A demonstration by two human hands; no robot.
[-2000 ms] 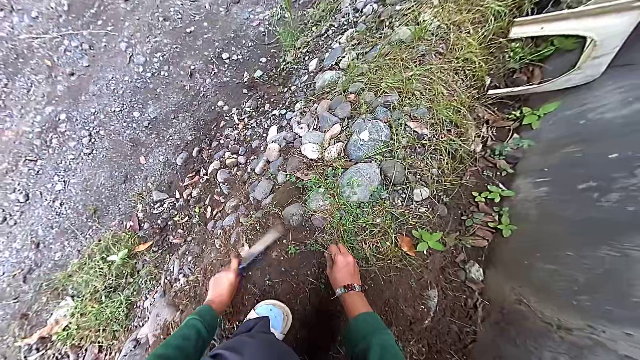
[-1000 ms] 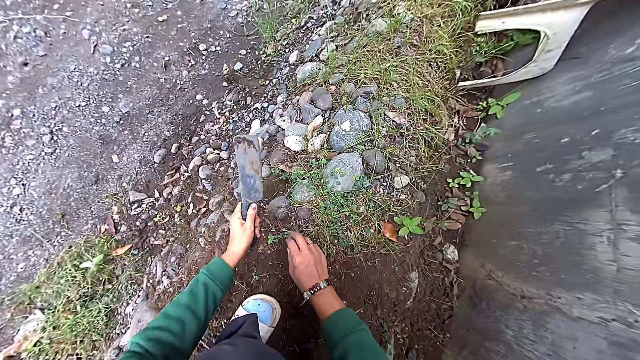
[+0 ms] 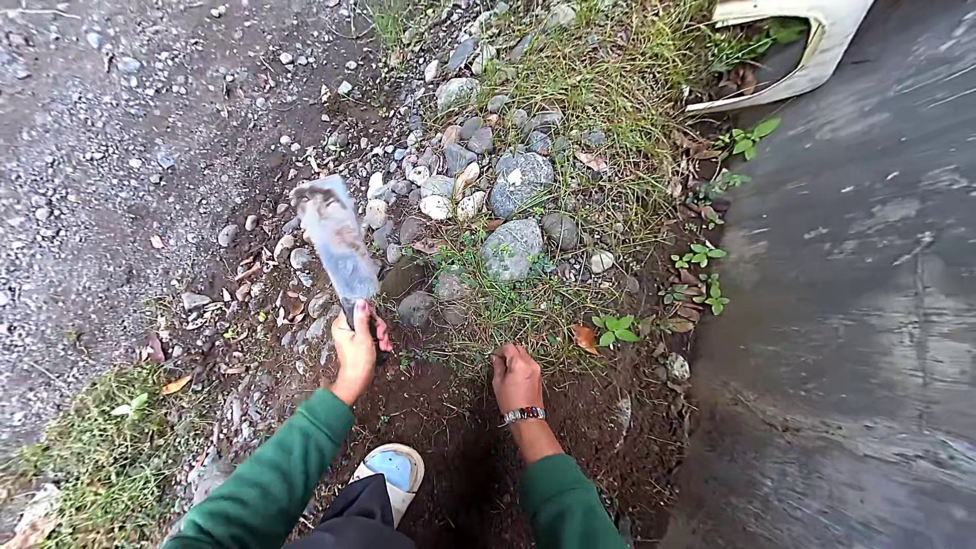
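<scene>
My left hand (image 3: 357,349) is closed around the dark handle of a broad, flat metal blade (image 3: 339,244), smeared with soil and raised over the stones. My right hand (image 3: 518,377), with a bracelet at the wrist, is at the lower edge of a grass patch (image 3: 518,305). Its fingers are bent together at the grass stems; whether they grip any is hard to tell. Bare dark soil (image 3: 442,427) lies below both hands. Just above the grass sit rounded stones, among them a large grey one (image 3: 512,249).
A grey wall or slab (image 3: 839,305) runs along the right side, with a pale curved frame (image 3: 816,69) at its top. Gravel ground (image 3: 114,152) spreads at the left. My foot in a light sandal (image 3: 396,469) stands on the soil. Small leafy plants (image 3: 701,255) grow beside the slab.
The blade, low and blurred near the soil two seconds ago, was raised by one second ago and now tilts to the upper left. My right hand stays near the grass edge.
</scene>
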